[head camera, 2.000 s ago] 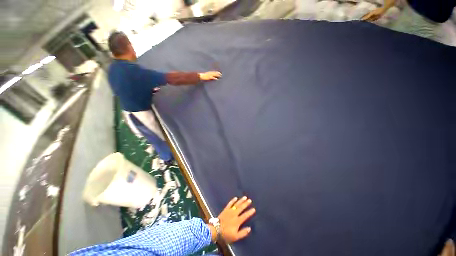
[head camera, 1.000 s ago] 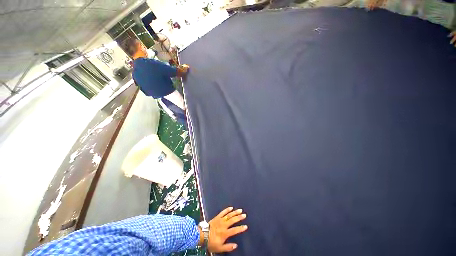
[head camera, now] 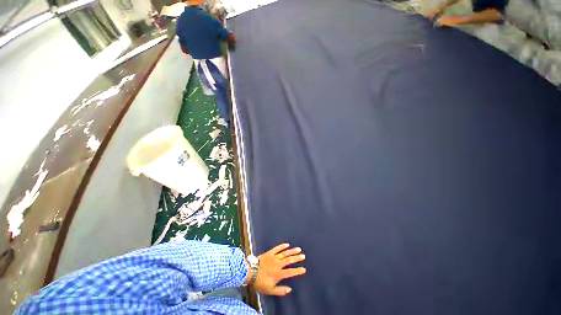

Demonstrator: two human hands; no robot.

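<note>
Dark navy fabric [head camera: 393, 154] covers the long table, mostly flat, with a few long ripples toward its left side and small creases farther up. A thin pale selvedge [head camera: 242, 161] runs along the left long edge. My left hand [head camera: 280, 269] lies palm down on the cloth by that edge at the bottom, fingers spread, holding nothing. My right hand is not in view.
A co-worker [head camera: 203, 40] stands at the far left edge, hand at the cloth. Another person's arms [head camera: 470, 17] reach the far right edge. A white bucket [head camera: 169, 159] and white scraps [head camera: 200, 206] lie left, beside a parallel brown-topped table [head camera: 67, 166].
The co-worker's arm, earlier stretched over the cloth, is now at the edge, and that person appears farther up. My left hand stays flat near the edge. The hand at lower right has left view.
</note>
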